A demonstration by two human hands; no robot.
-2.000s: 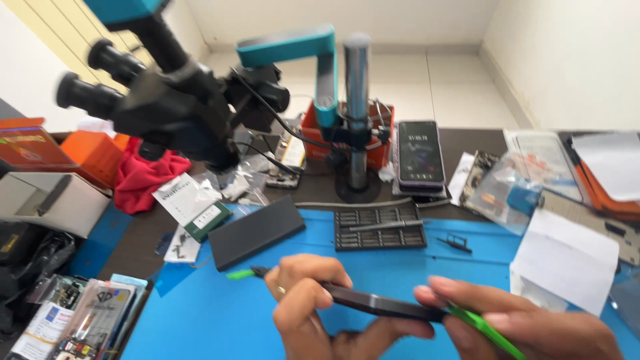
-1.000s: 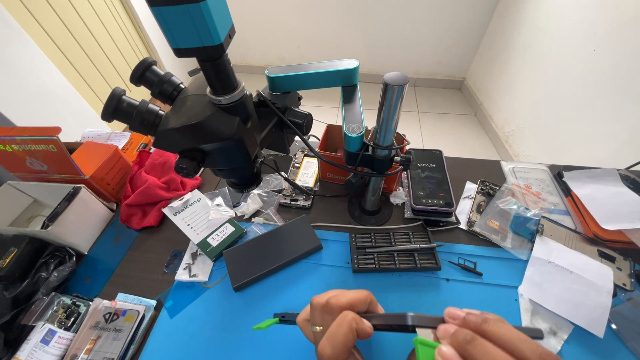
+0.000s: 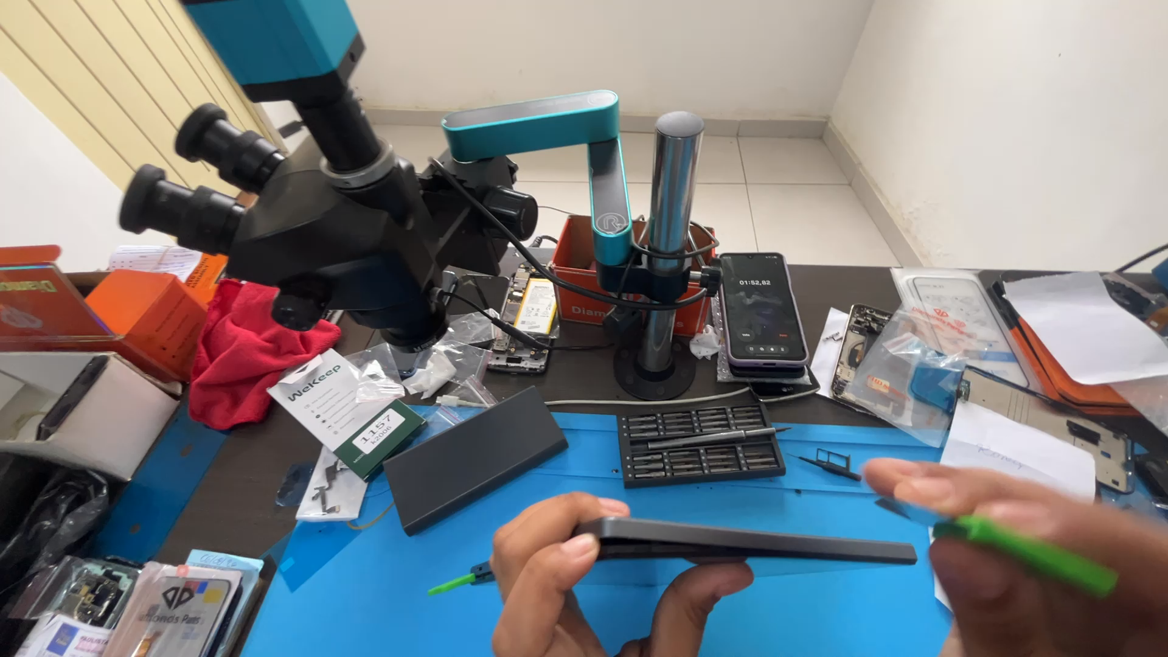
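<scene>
My left hand (image 3: 584, 584) holds a thin black device, seemingly a smartphone (image 3: 757, 540), edge-on above the blue mat (image 3: 365, 602); a narrow gap shows along its edge near my fingers. A thin green-tipped tool (image 3: 461, 581) sticks out to the left of this hand. To the right, apart from the device, my right hand (image 3: 1031, 547) grips a green-handled pry tool (image 3: 1031, 550) with a thin blade, partly blurred. Behind the device lie a screwdriver bit case (image 3: 703, 465) with a silver screwdriver (image 3: 712, 440) across it, and a SIM tray (image 3: 832, 463).
A microscope (image 3: 328, 219) on a metal post (image 3: 671, 201) stands behind the mat. A black case lid (image 3: 474, 456) lies left of the bit case. Around them are a phone showing a timer (image 3: 765, 310), an opened phone (image 3: 525, 319), a red cloth (image 3: 246, 356), papers (image 3: 1013, 447) and boxes (image 3: 151, 319).
My right hand has moved right, away from the device, with the green-handled tool in it. The device stays in my left hand.
</scene>
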